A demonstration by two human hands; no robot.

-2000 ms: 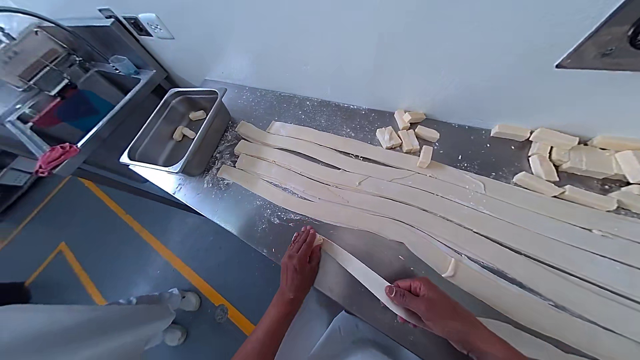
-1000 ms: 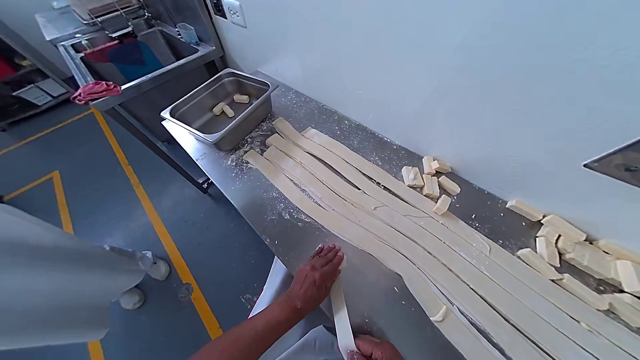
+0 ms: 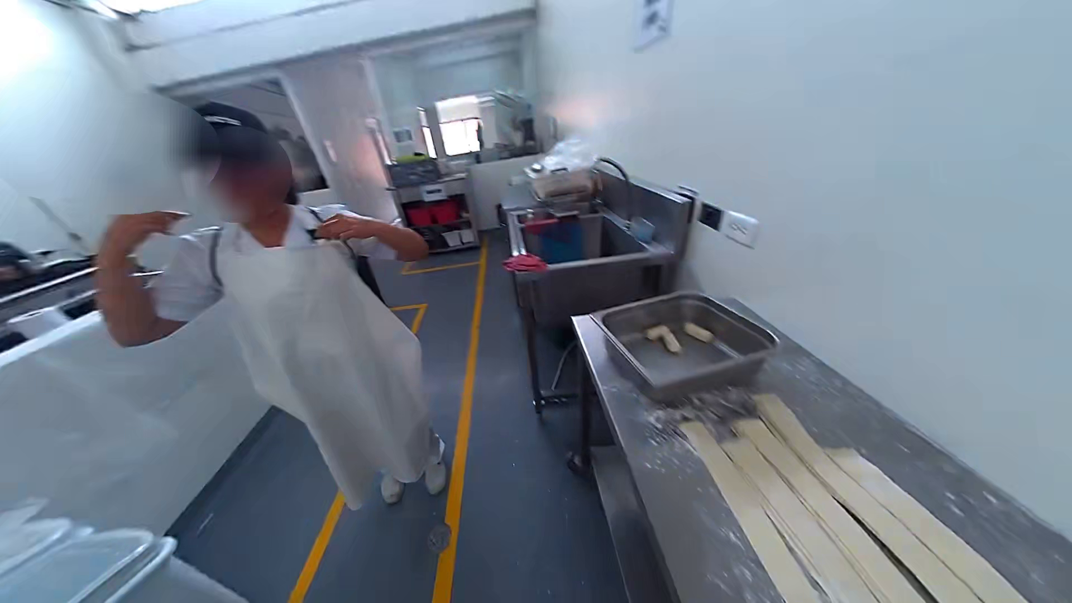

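Neither my left hand nor my right hand shows in the view now. Long flat dough strips [image 3: 804, 494] lie side by side on the floured stainless steel table [image 3: 670, 486] at the lower right. Beyond their far ends a stainless steel pan [image 3: 653, 368] stands on the table, with several short pale pieces [image 3: 698, 332] in it. The near ends of the strips run out of the frame.
A person in a white apron [image 3: 310, 335] and dark cap stands at the left, both hands raised near the shoulders. Behind the table is a metal sink [image 3: 586, 276] with a pink cloth [image 3: 525, 263] on its edge. Plastic bins [image 3: 92, 561] stand at the lower left.
The view has swung far up and to the left. Both my hands, which were on a dough strip at the table's front edge, have gone out of view.
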